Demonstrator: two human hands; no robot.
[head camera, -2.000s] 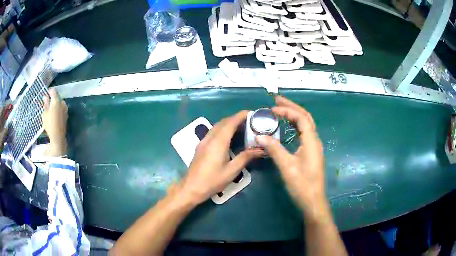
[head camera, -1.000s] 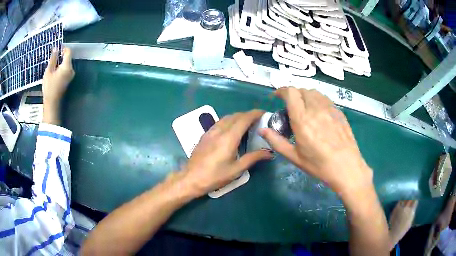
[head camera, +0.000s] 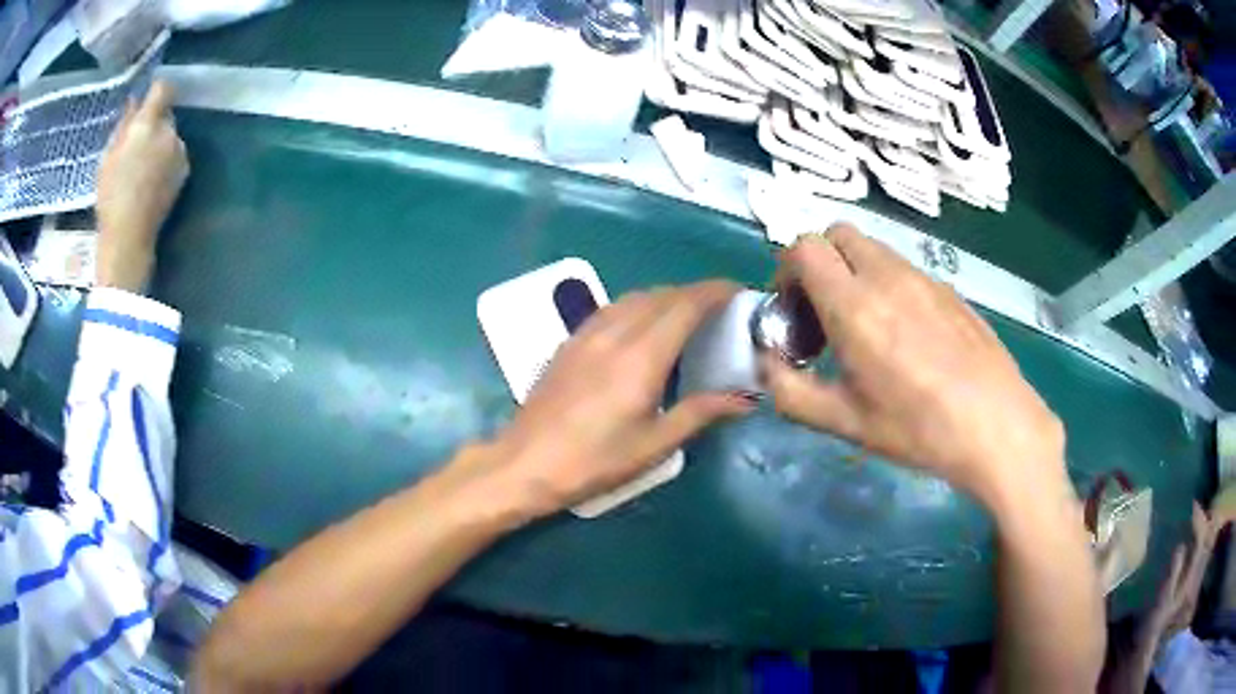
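The white solvent dispenser (head camera: 721, 344) is above the green bench in front of me, tilted with its silver top (head camera: 782, 330) toward the right. My left hand (head camera: 610, 393) grips the bottle body from the left. My right hand (head camera: 915, 353) has its fingers around the silver top. A white cover (head camera: 526, 315) with a dark oval window lies on the bench, partly hidden under my left hand and forearm. A small white cloth (head camera: 793, 206) lies on the rail just beyond my right hand.
A pale rail (head camera: 339, 109) crosses beyond the bench. A second dispenser (head camera: 591, 106) stands on it. Stacked covers (head camera: 868, 95) lie behind. At left, a person's hand (head camera: 141, 176) holds a gridded panel (head camera: 57, 143). At lower right are another person's hands (head camera: 1182, 576) and a pale object (head camera: 1122, 536).
The dispenser has tilted to the right, and my right hand has moved round over its silver top. The view has turned. The neighbour's gridded panel has shifted, and a pale object shows at lower right.
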